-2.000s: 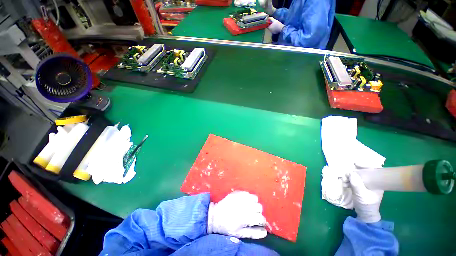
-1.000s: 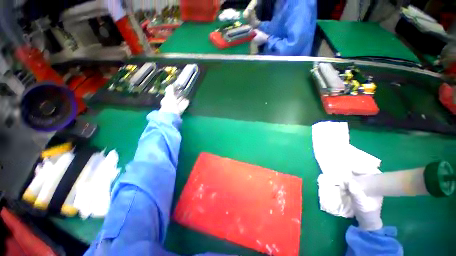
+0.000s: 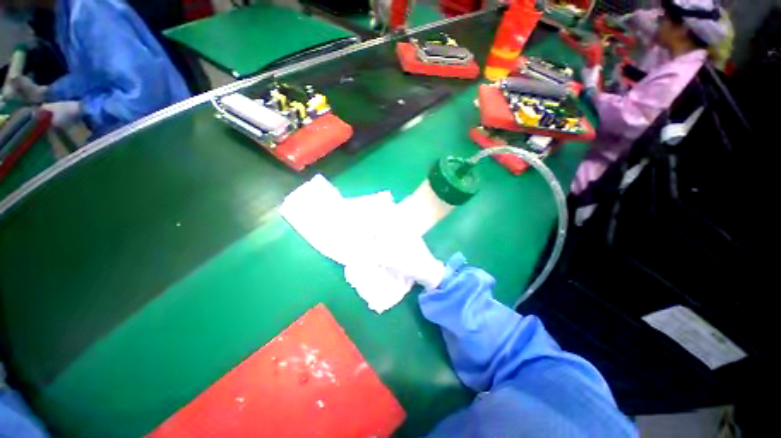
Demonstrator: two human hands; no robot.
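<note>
My right hand [image 3: 416, 258], in a white glove, is closed around the dispensing syringe [image 3: 426, 209] at the bench's middle. The syringe's green cap [image 3: 455, 180] points up and away, with a clear air hose [image 3: 561, 210] curving right and down from it. A white wiping cloth [image 3: 318, 212] lies beside and under the hand; glare blurs the border between them. The syringe's tip is hidden. The red support pad [image 3: 300, 376] lies bare at the bottom, cut off by the edge. My left hand is out of view; a bit of blue sleeve shows at the lower left.
A circuit board [image 3: 274, 111] on a red pad sits on the conveyor [image 3: 128, 205]. More boards on red pads [image 3: 535, 111] are stacked at the far right of the bench. A person in pink [image 3: 642, 111] is at the upper right, another in blue [image 3: 116, 64] at the upper left.
The view has swung right. The left hand, which lay on the red pad and then reached to a board on the black tray, is now out of view. The right hand still holds the syringe.
</note>
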